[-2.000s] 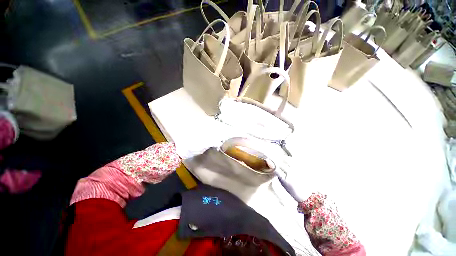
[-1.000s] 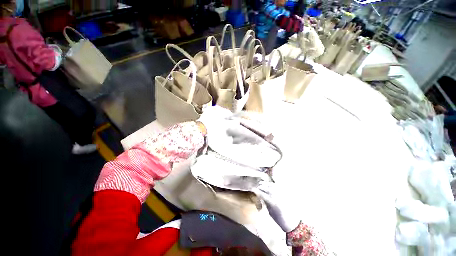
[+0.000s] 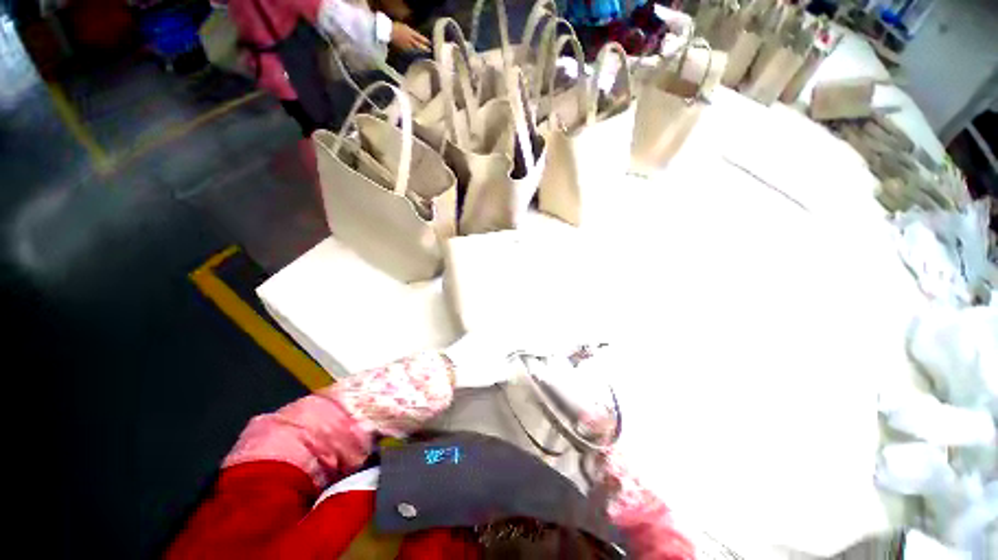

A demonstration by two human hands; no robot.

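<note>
A beige tote bag [image 3: 482,411] lies close against my apron at the table's near edge, its thin handles [image 3: 544,411] looping over its right part. My left sleeve reaches the bag's left side; the gloved left hand is washed out against the white cover, so its fingers do not show. My right hand [image 3: 593,424] is blurred at the bag's right side by the handles; its grip cannot be made out. A small dark-and-shiny spot shows just beyond the bag. The bag's inside is hidden.
Beige tote bags [image 3: 385,197] stand in rows at the back left of the white table [image 3: 700,328]. A pale flat shape [image 3: 492,273] lies before them. White stuffing paper [image 3: 950,383] is heaped at right. A person [image 3: 287,38] is beyond the bags. Yellow floor lines run at left.
The bag has come nearer my body, and its pale lining no longer stands out of the mouth. The handles now lie over its right side. My right hand has moved up beside them.
</note>
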